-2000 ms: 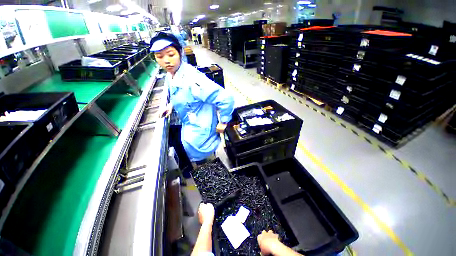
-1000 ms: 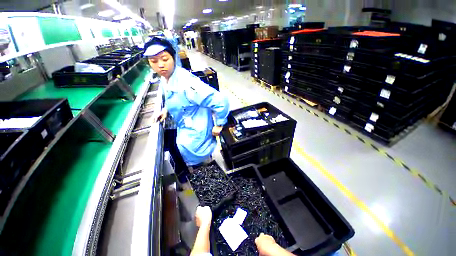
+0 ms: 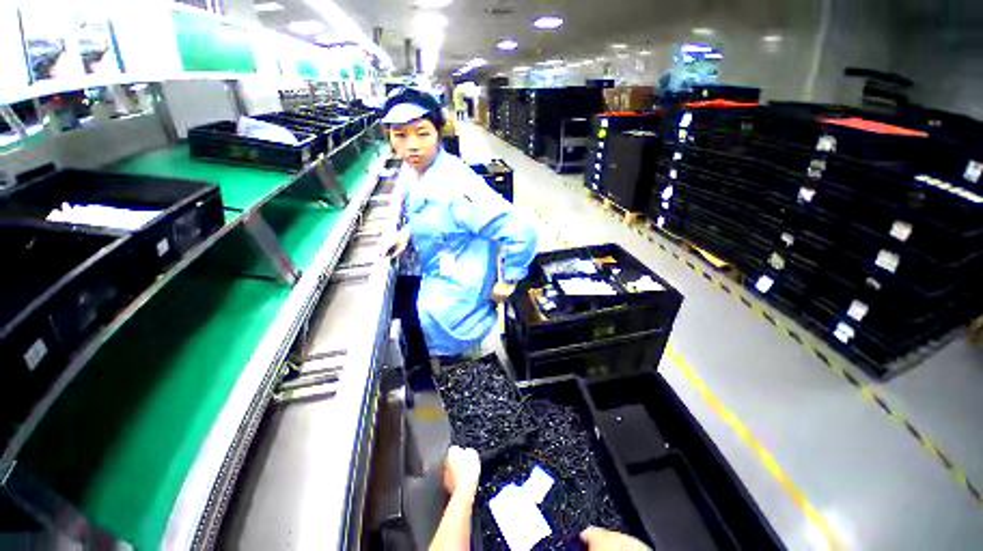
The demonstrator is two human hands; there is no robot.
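Small black parts [image 3: 561, 457] lie heaped in the large black bin, low in front of me. A small black tray [image 3: 480, 404], also full of parts, is at its far left. White paper slips [image 3: 520, 519] lie on the near heap. My left hand [image 3: 461, 471] is at the left rim, beside the tray's near end, fingers curled; whether it grips the rim is unclear. My right hand [image 3: 612, 540] is low over the right side of the heap, cut off by the bottom edge; its fingers are partly hidden and its hold is unclear.
An empty black bin [image 3: 674, 500] adjoins on the right. A person in a light blue smock [image 3: 458, 253] stands ahead, between the conveyor [image 3: 307, 431] and stacked bins with mixed goods [image 3: 598, 323]. Tall black box stacks [image 3: 798, 205] line the aisle. Line bins [image 3: 199, 221] stand left.
The view has turned left, so the scene sits further right. My right hand is lower in the picture and more cut off. The person's face has turned more towards me.
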